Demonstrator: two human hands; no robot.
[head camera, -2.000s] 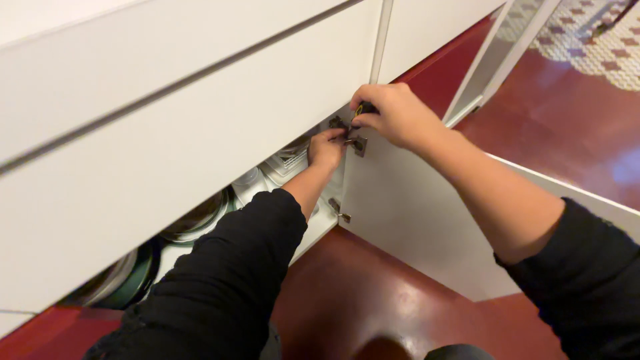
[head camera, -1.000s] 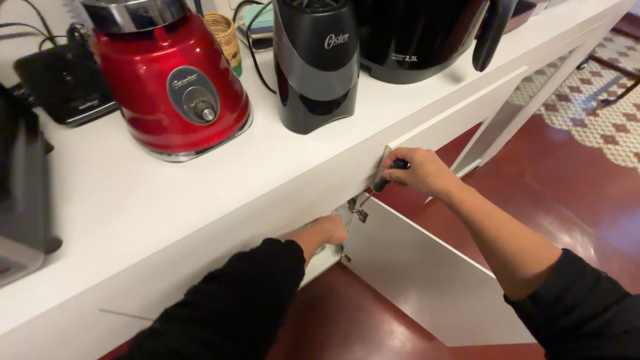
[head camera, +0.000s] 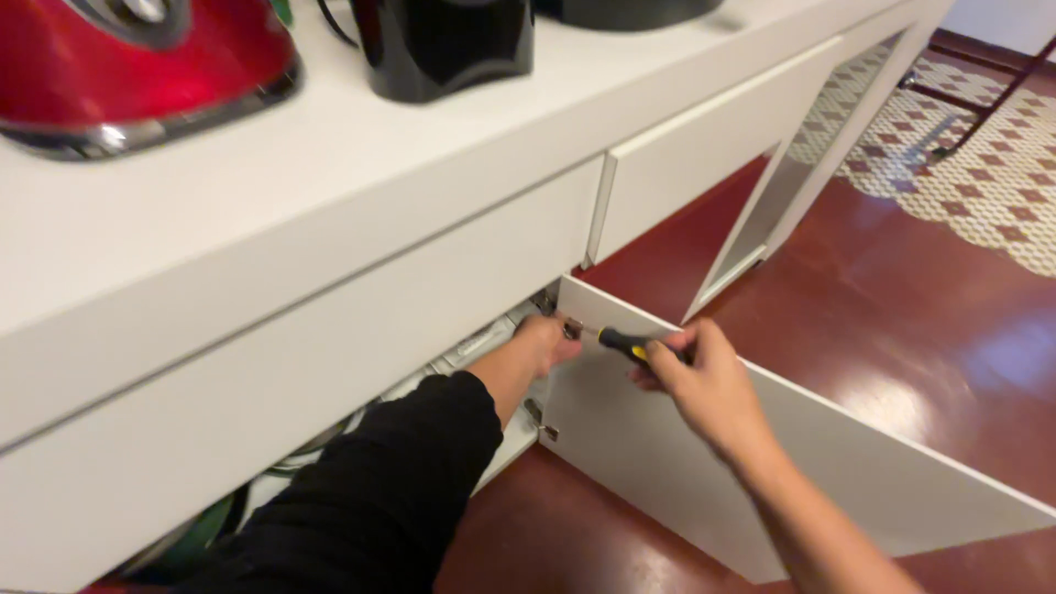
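Observation:
My right hand (head camera: 701, 371) grips the black and yellow handle of a screwdriver (head camera: 631, 342). Its shaft points left at the upper metal hinge (head camera: 571, 329) on the open white cabinet door (head camera: 660, 445). My left hand (head camera: 544, 342) reaches into the cabinet beside that hinge, near the shaft's tip; its fingers are partly hidden, so whether they hold anything is unclear. A lower hinge (head camera: 548, 431) joins the door to the cabinet side below my left hand.
On the white countertop (head camera: 346, 173) stand a red appliance base (head camera: 148, 74), a black appliance (head camera: 445, 49) and another dark one. Dishes and clear containers (head camera: 478, 342) sit inside the cabinet. A white drawer front (head camera: 693, 173) lies right of the hinge, above red floor.
My right hand has moved away from the hinge, back along the screwdriver's line, and its handle and shaft now show plainly. My left hand remains by the hinge. The view has shifted.

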